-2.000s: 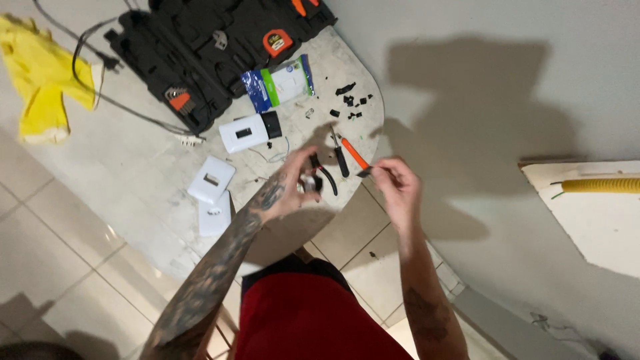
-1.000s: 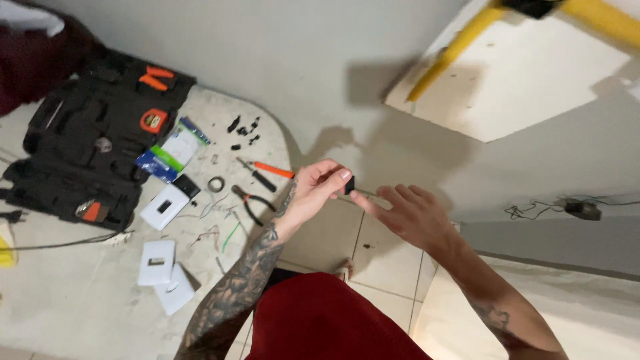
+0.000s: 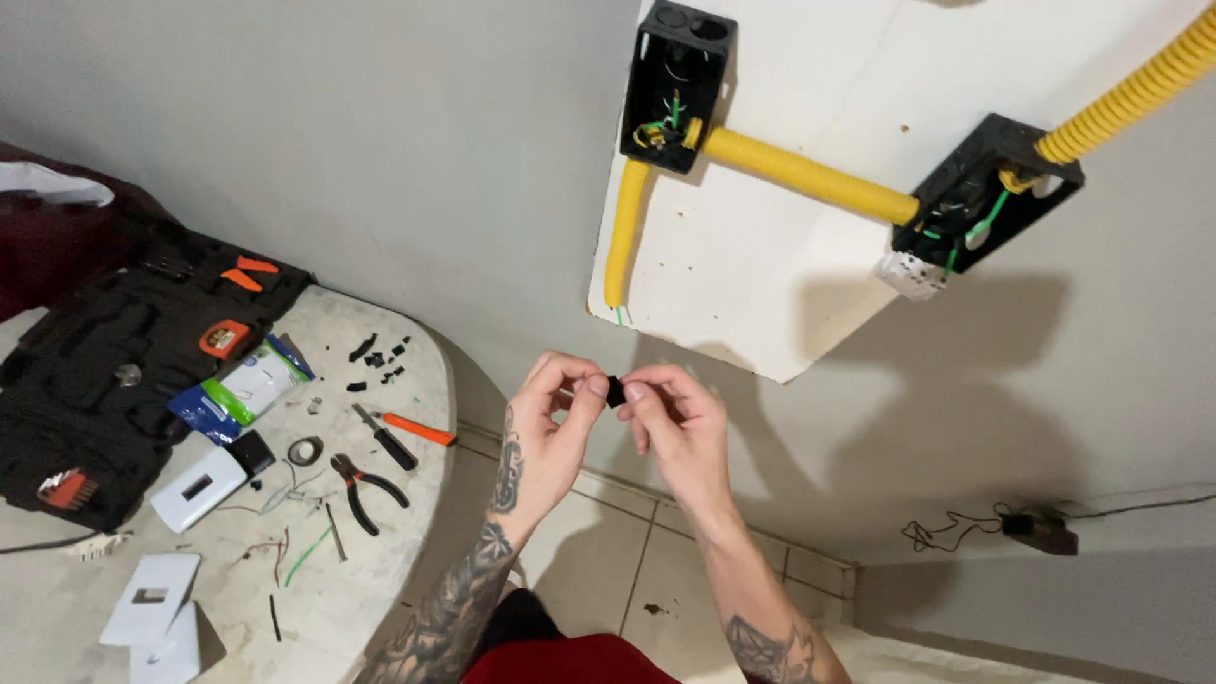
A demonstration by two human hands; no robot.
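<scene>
Between the fingertips of my left hand (image 3: 560, 404) and my right hand (image 3: 673, 418) is a small black piece (image 3: 616, 390); both hands pinch it in front of the wall, off the table's edge. Its exact kind is too small to tell. Ahead, a white board (image 3: 750, 275) carries two black electrical boxes (image 3: 676, 85) joined by yellow corrugated conduit (image 3: 812, 176), with green wires inside the boxes. On the table at left lie diagonal cutters (image 3: 366, 492), a black-handled screwdriver (image 3: 385, 437) and an orange utility knife (image 3: 418, 428).
The rounded table (image 3: 380, 589) holds an open black tool case (image 3: 95, 351), white switch plates (image 3: 152, 598), a plastic packet (image 3: 249, 388), a roll of tape (image 3: 304, 450), wire scraps and black bits. A black device with cable (image 3: 1040, 530) is at the lower right.
The view has swung right and up, bringing the board's boxes into sight. My right hand has come in to the small black piece, which only my left hand plainly held one second ago.
</scene>
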